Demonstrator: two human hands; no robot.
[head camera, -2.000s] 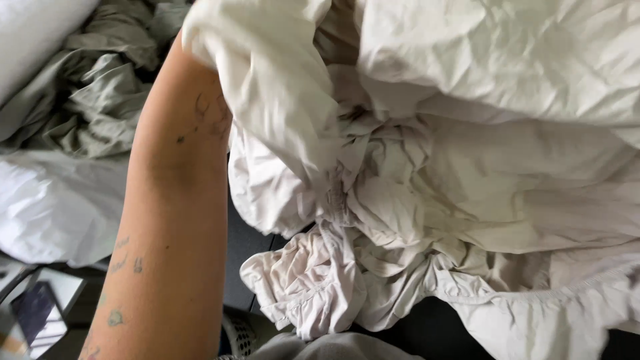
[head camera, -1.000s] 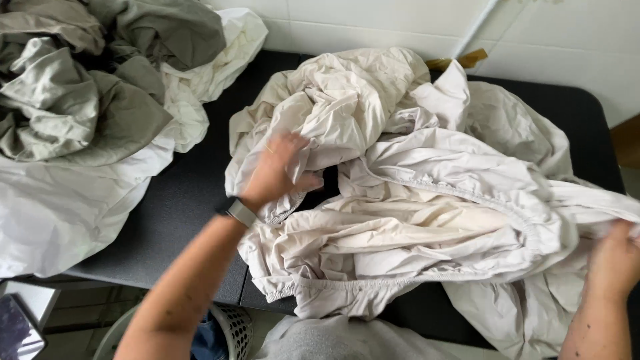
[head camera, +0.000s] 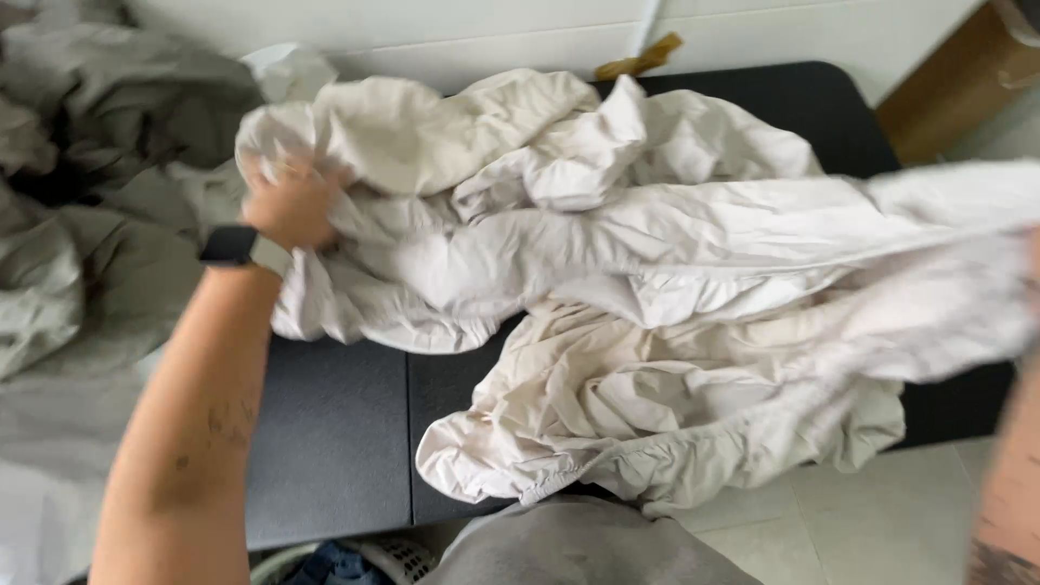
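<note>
An off-white sheet with elasticated edges (head camera: 715, 236) lies bunched and stretched across a black folding table (head camera: 333, 439). My left hand (head camera: 296, 199), a smartwatch on its wrist, grips the sheet's left end and is blurred. At the right border my right hand (head camera: 1033, 260) is mostly cut off, beside the sheet's raised right end; its fingers are hidden. A lower fold of the fabric (head camera: 569, 390) hangs over the near edge, close to my body.
Grey-green crumpled fabric (head camera: 122, 244) is heaped at the left. A laundry basket (head camera: 398, 556) with blue cloth stands below the table's near edge. Brown tape (head camera: 642, 58) is near the white wall, and a cardboard box (head camera: 951, 89) stands at the back right.
My left hand has moved left and closed on the sheet's end. The sheet is now stretched wider from left to right, and my right hand has moved further out to the right.
</note>
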